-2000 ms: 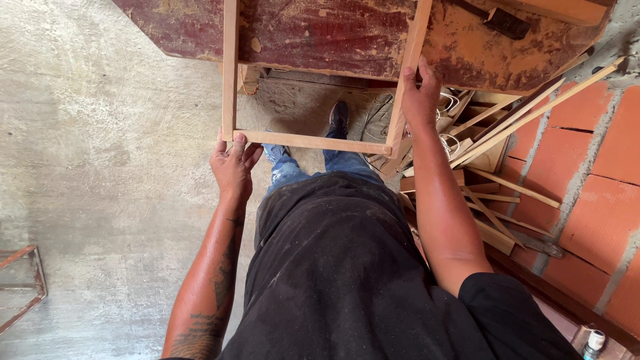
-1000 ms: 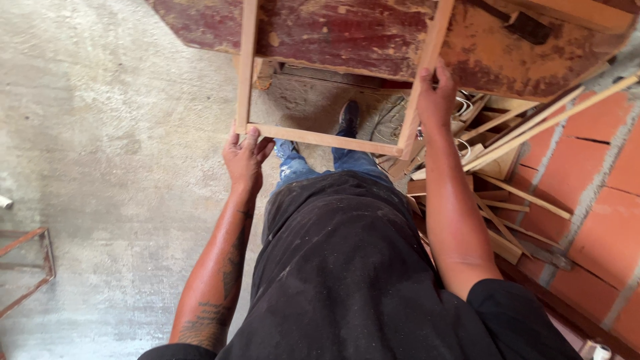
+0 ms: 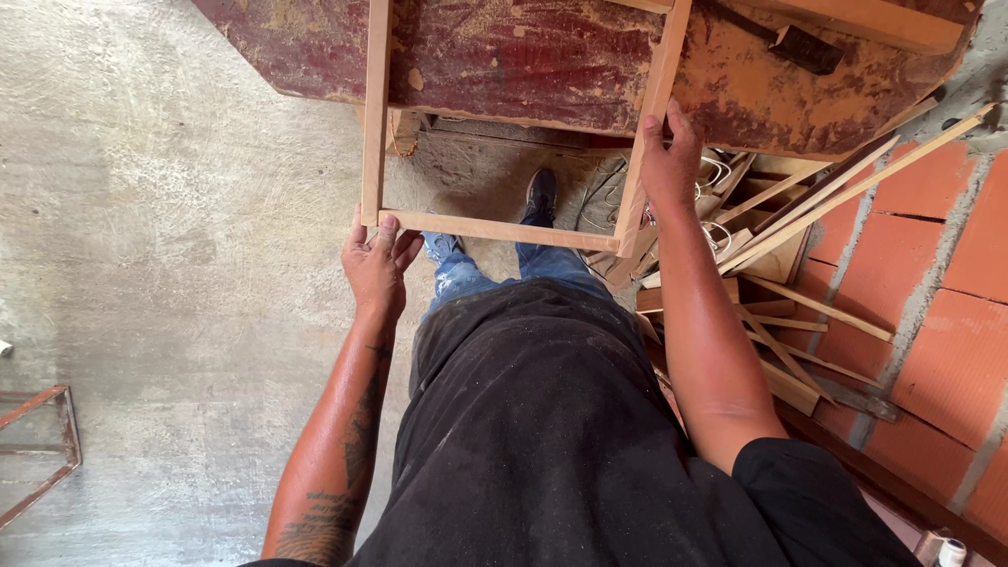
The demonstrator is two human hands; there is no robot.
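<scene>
A wooden frame (image 3: 500,229) of pale strips lies partly over the worn red tabletop, its near end sticking out past the edge above my feet. With thumb and fingers my left hand (image 3: 378,264) grips its near left corner, where a narrow gap shows between the side strip and the end strip. My right hand (image 3: 672,161) holds the right side strip, a little beyond the near right corner. The far end of the frame is out of view.
On the red tabletop (image 3: 520,63), a mallet (image 3: 807,49) lies near a wooden board (image 3: 874,22). Wood offcuts and long strips (image 3: 850,189) lean by the brick wall (image 3: 945,346) at right. A rusty metal frame (image 3: 67,425) stands at far left on the concrete floor.
</scene>
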